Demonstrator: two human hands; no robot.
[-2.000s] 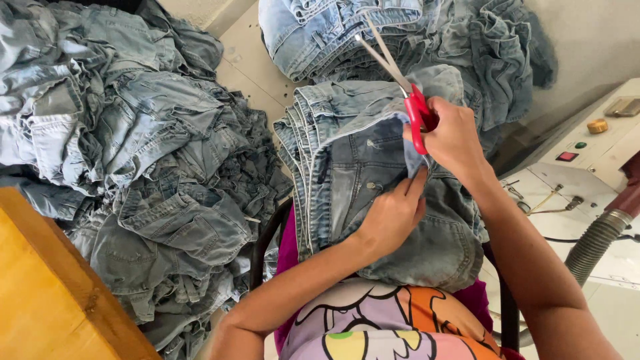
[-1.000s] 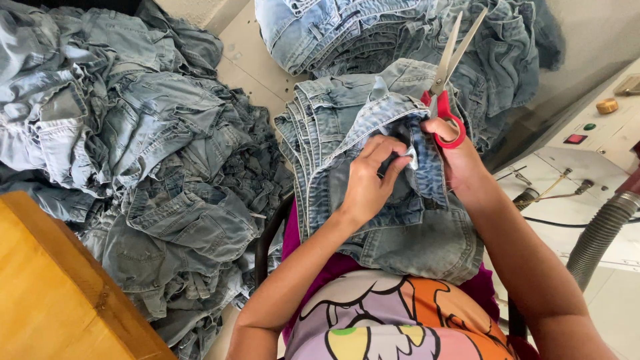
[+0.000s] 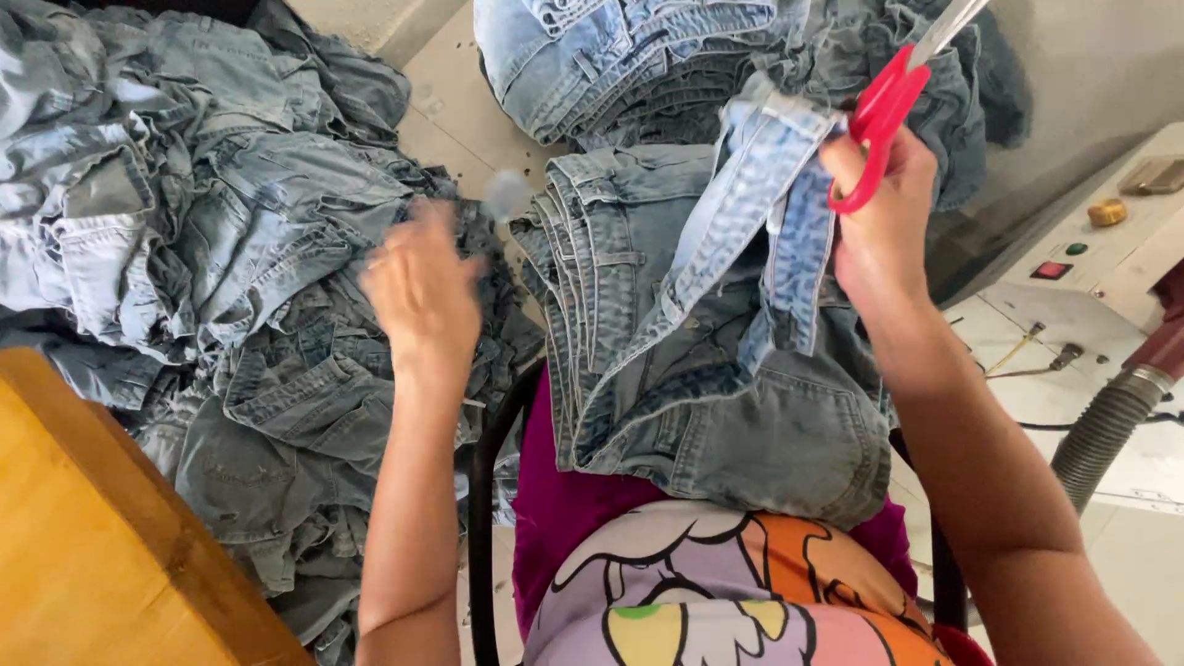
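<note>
My right hand (image 3: 883,203) grips red-handled scissors (image 3: 879,125), blades up toward the top edge, and also pinches the waistband of a denim garment (image 3: 740,213). That waistband hangs in a loop over a stack of folded denim garments (image 3: 592,268) on my lap. Out to the left, my left hand (image 3: 425,277) is blurred, off the lap stack and in front of the loose denim heap; it seems to hold nothing. A small whitish blurred thing (image 3: 507,194) is in the air just to the right of it.
A large heap of loose denim (image 3: 277,185) fills the left. Another folded denim stack (image 3: 638,55) lies beyond my lap. An orange-yellow wooden edge (image 3: 120,527) is at lower left. On the right are a machine with a red switch (image 3: 1052,270) and a ribbed hose (image 3: 1101,435).
My left hand has left the denim on my lap and moved left. My right hand has lifted the waistband. A whitish thing now shows in the air.
</note>
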